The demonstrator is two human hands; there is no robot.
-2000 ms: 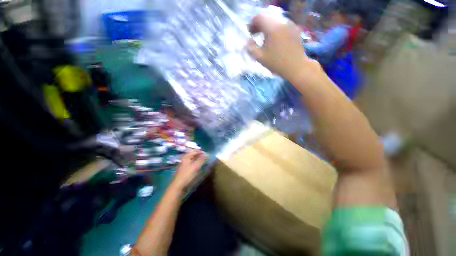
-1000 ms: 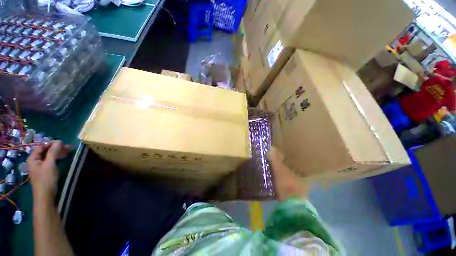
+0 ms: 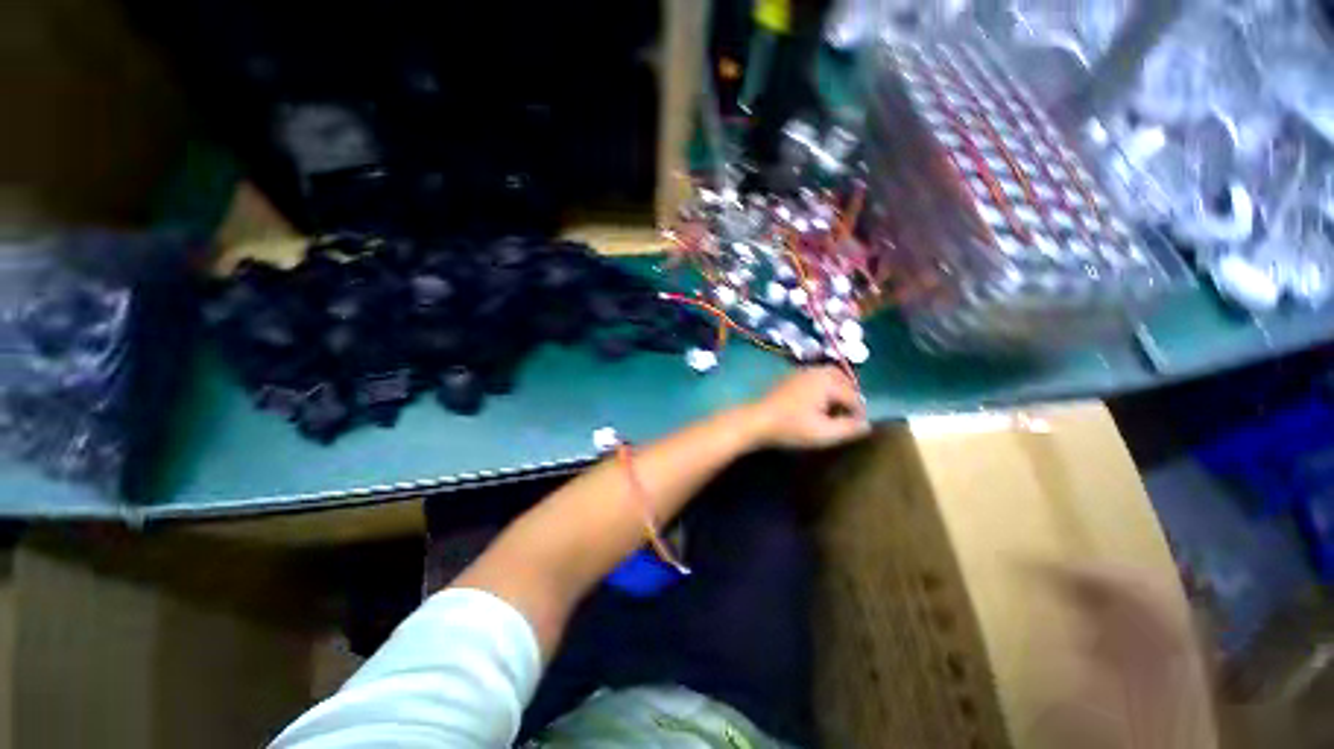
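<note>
My left hand (image 3: 816,410) is at the bench's front edge, just below a pile of white wired components (image 3: 790,285). Its fingers are curled, with a thin red wire running into them. Another white part (image 3: 607,438) shows beside my left forearm, its orange wire lying across the arm. A clear stack of blister trays (image 3: 1010,190) with rows of white-and-red parts stands right of the pile. A faint, blurred brownish shape (image 3: 1124,644) over the carton may be my right hand; its fingers cannot be made out.
A heap of small black pieces (image 3: 439,315) lies on the green bench (image 3: 512,417). A plastic bag with dark contents (image 3: 66,366) is at the far left. A closed brown carton (image 3: 1083,542) stands right of my lap. White parts in clear plastic (image 3: 1244,147) are at the upper right.
The view has swung left from the cartons and floor back to the bench. My left hand remains beside the wired pile. My right arm, earlier reaching beyond the carton, is no longer clearly seen.
</note>
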